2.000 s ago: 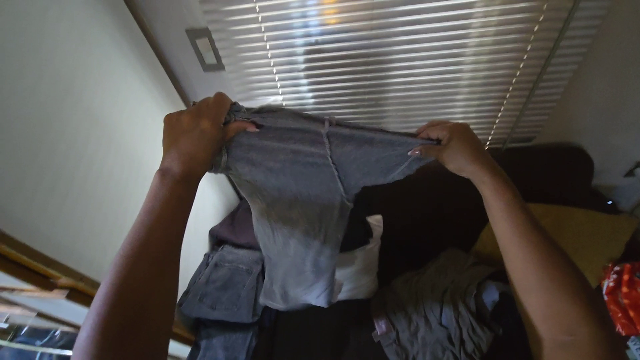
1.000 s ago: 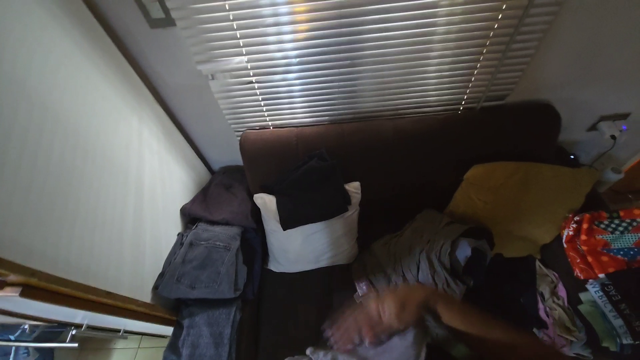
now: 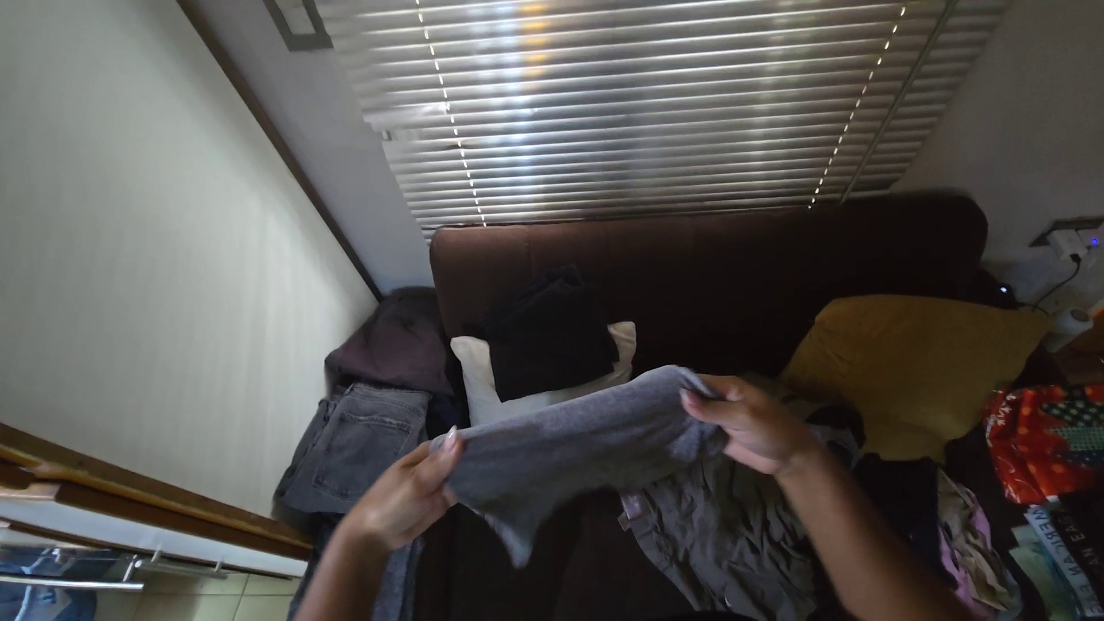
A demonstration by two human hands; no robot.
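Note:
A gray cloth garment (image 3: 578, 440) is stretched between both hands above the dark sofa. My left hand (image 3: 414, 492) pinches its left end, thumb on top. At the right end, my right hand (image 3: 750, 423) grips a bunched edge between thumb and fingers. One pointed corner of the garment hangs down near my left hand. Beneath and to the right lies a crumpled gray-brown garment (image 3: 724, 543). Beyond the held cloth, folded black clothing (image 3: 552, 336) rests on a white pillow (image 3: 474, 371).
Folded gray jeans (image 3: 371, 448) and a dark purple garment (image 3: 397, 341) lie at the left, beside a white panel (image 3: 172, 259). A mustard cushion (image 3: 914, 362) and red patterned fabric (image 3: 1035, 440) are at the right. The sofa backrest (image 3: 707, 267) stands below window blinds (image 3: 638, 112).
Two seconds ago both hands held a gray garment spread out higher up. One second ago a hand was low over the sofa, blurred. Now both hands hold gray cloth stretched sideways, lower than at first.

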